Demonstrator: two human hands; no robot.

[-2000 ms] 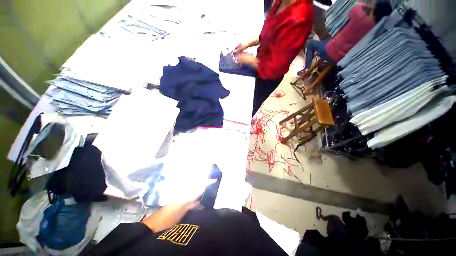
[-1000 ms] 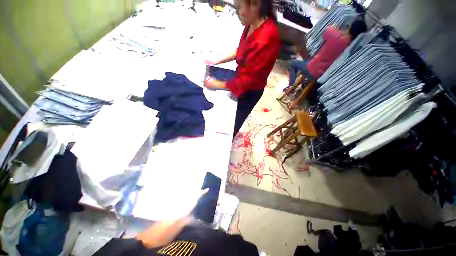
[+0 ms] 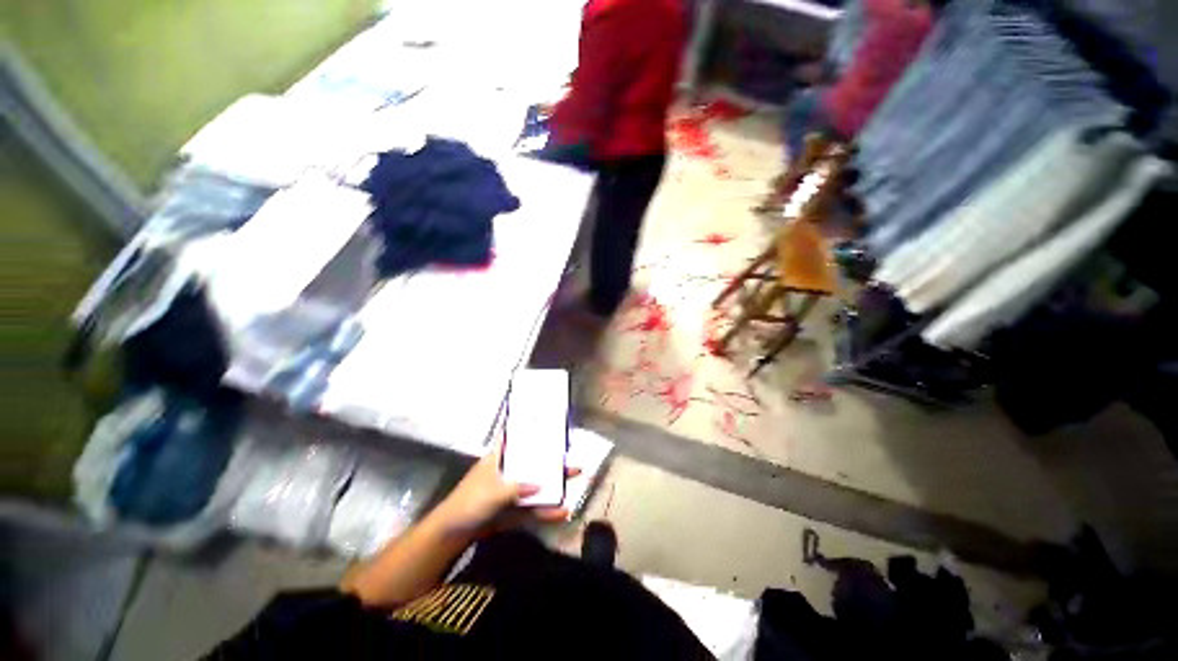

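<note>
A mobile phone (image 3: 537,437) with a glowing white screen and dark edge is upright in view, at the near corner of the white table. My left hand (image 3: 488,493) is wrapped round its lower part, with the thumb over the screen's lower edge and fingertips at the right side. My right hand is not in view. A crumpled navy garment (image 3: 439,204) lies on the white table (image 3: 426,362).
A person in red (image 3: 629,84) stands at the table's right side. A wooden stool (image 3: 804,256) and red strands (image 3: 672,387) are on the floor. Hanging garments (image 3: 982,142) are at right. Wrapped packages (image 3: 291,491) lie under the table end; a blue-lined sack (image 3: 175,465) is at left.
The phone has come into view, held in my left hand. The dark blue piece at the near table corner no longer shows. The view has shifted, and the person in red has turned away.
</note>
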